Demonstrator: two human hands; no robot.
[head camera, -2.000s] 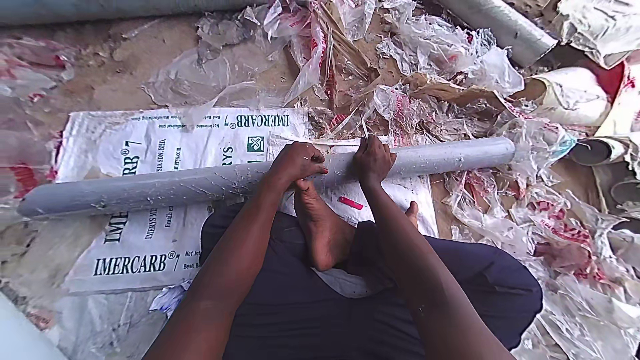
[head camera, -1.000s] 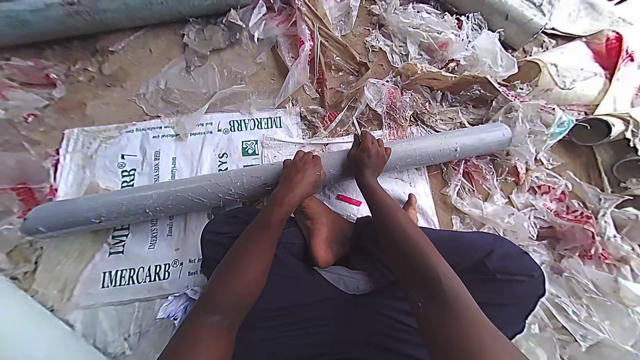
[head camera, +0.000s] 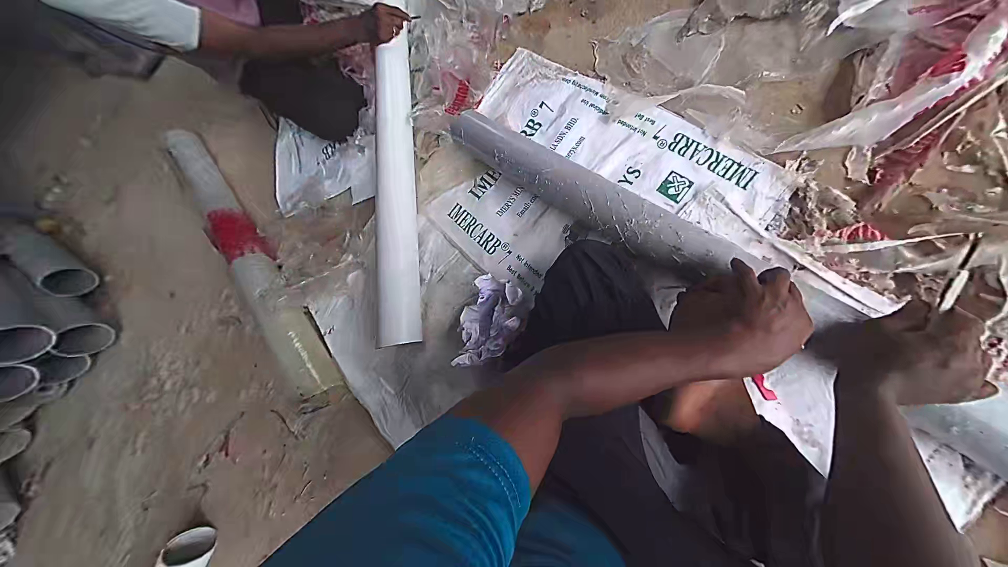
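A long grey plastic pipe (head camera: 598, 197) lies slantwise across a white printed woven sack (head camera: 709, 157) and in front of my folded legs. My left hand (head camera: 744, 315) rests on the pipe with its fingers curled around the upper side. Farther right, my right hand (head camera: 917, 350) is blurred; a thin blade-like tool (head camera: 955, 287) stands up from its closed fingers, over the pipe. One bare foot shows partly beneath my left forearm. A crumpled lilac glove or cloth (head camera: 490, 321) lies left of my knee.
At upper left a co-worker's hand (head camera: 386, 24) is at the top of a white pipe (head camera: 399, 197). A grey pipe with a red band (head camera: 236, 235) lies on the ground. Several pipes (head camera: 71, 282) are stacked at far left. Plastic scraps (head camera: 732, 47) lie beyond the sack.
The view has swung far to the left, bringing in the co-worker and the stacked pipes. Both hands are still at the grey pipe.
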